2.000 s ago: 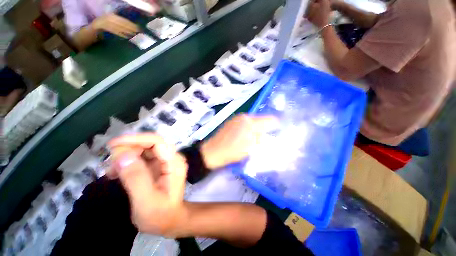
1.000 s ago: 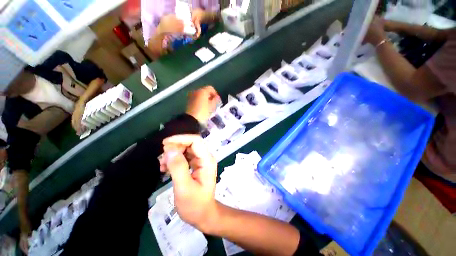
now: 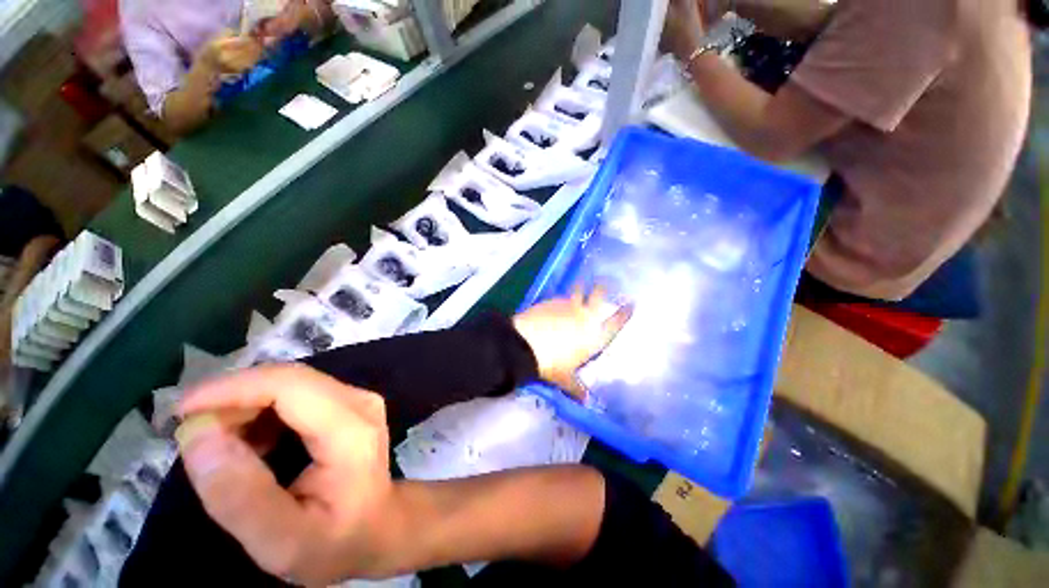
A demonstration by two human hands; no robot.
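Note:
The blue tote at centre right holds shiny clear pieces. My left hand is inside its near left side, palm down over the pieces, with fingers apart. My right hand is large at lower left, fingers curled, thumb and index tips close together. Whether a small clear piece is between them cannot be told. Beyond my hands, white-wrapped products with dark middles stand in a long diagonal row. My left sleeve and right hand hide part of it.
White printed sheets lie beside the tote. A carton with clear film and a small blue tray stand at lower right. A metal rail and post border the conveyor. White boxes and other people are beyond; one sits close right.
A second ago my left hand was at the product row; now it is in the tote. The view has shifted right. My right hand stays curled at left.

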